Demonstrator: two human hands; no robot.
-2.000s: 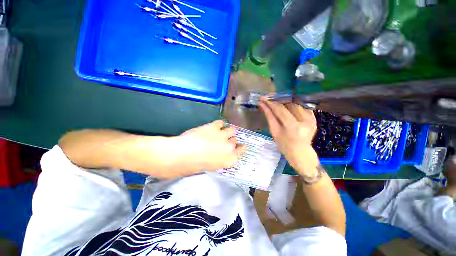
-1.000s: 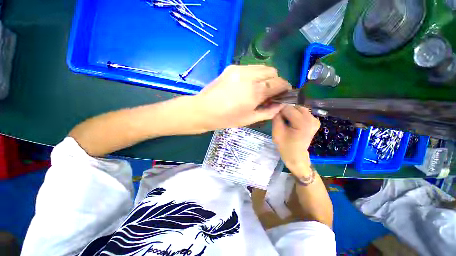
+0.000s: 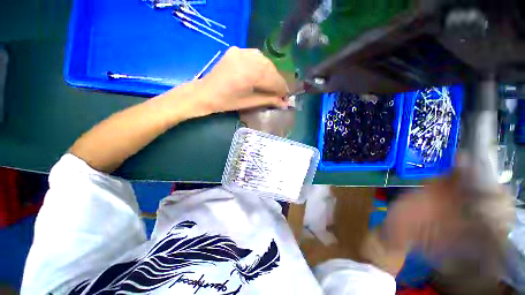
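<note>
My left hand is at the press fixture, palm down. Its fingertips are pinched at a small silvery part under the press head; the fingers hide most of it. My right hand is strongly blurred at the lower right, around the lower end of the grey press lever. The dark press arm spans the upper right. A clear plastic box with aligned stemmed pieces sits at the bench edge by my lap.
A blue tray at upper left holds scattered stemmed pieces. A blue bin of black fittings and a blue bin of silver-white parts stand right of the fixture. A brown carton is below the bench. Part of another person's clothing shows at far right.
My right hand has left the fixture and moved right and down to the lever. The press arm has swung in the view. My left hand stays by the fixture; the view has shifted right.
</note>
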